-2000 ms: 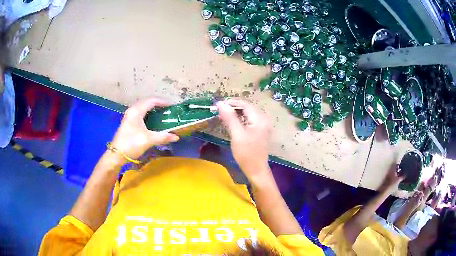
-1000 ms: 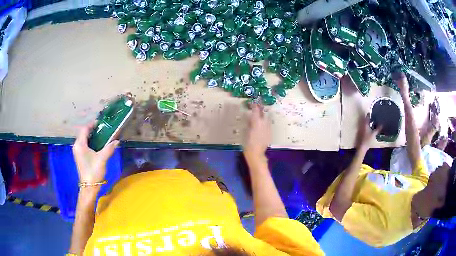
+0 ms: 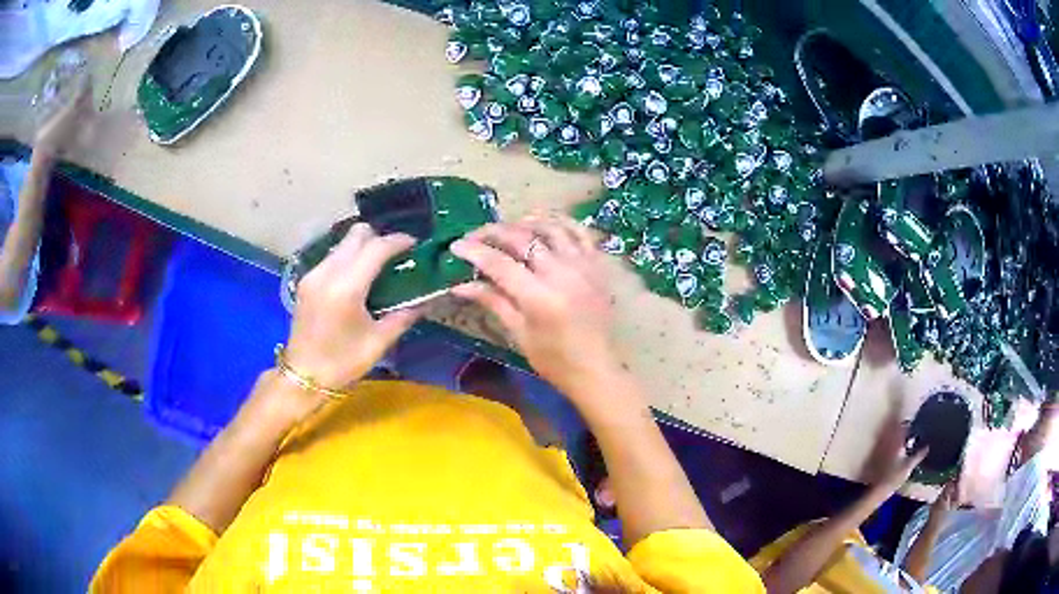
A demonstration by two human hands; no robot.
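A green slipper-like piece (image 3: 447, 209) with a white rim and dark opening lies at the bench's front edge, in front of me. My left hand (image 3: 354, 296) grips its left part. My right hand (image 3: 540, 284) has its fingertips on the piece's right part; a ring shows on one finger. Whether a small patch is under the right fingers cannot be told. A large loose pile of small green patches (image 3: 650, 116) with white-and-dark round marks lies beyond my right hand. No stick or glue pot can be made out.
Another green slipper piece (image 3: 203, 72) lies at the upper left, near another person's hand (image 3: 67, 116). Stacked slippers (image 3: 854, 267) lie at right below a grey metal bar (image 3: 952, 142). A person at lower right holds a dark slipper (image 3: 938, 435). Blue bin (image 3: 209, 348) and red stool (image 3: 99, 255) stand below.
One second ago my left hand held the piece alone and my right hand was at the patch pile; now both are on the piece. A slipper piece now lies at upper left. The view has turned.
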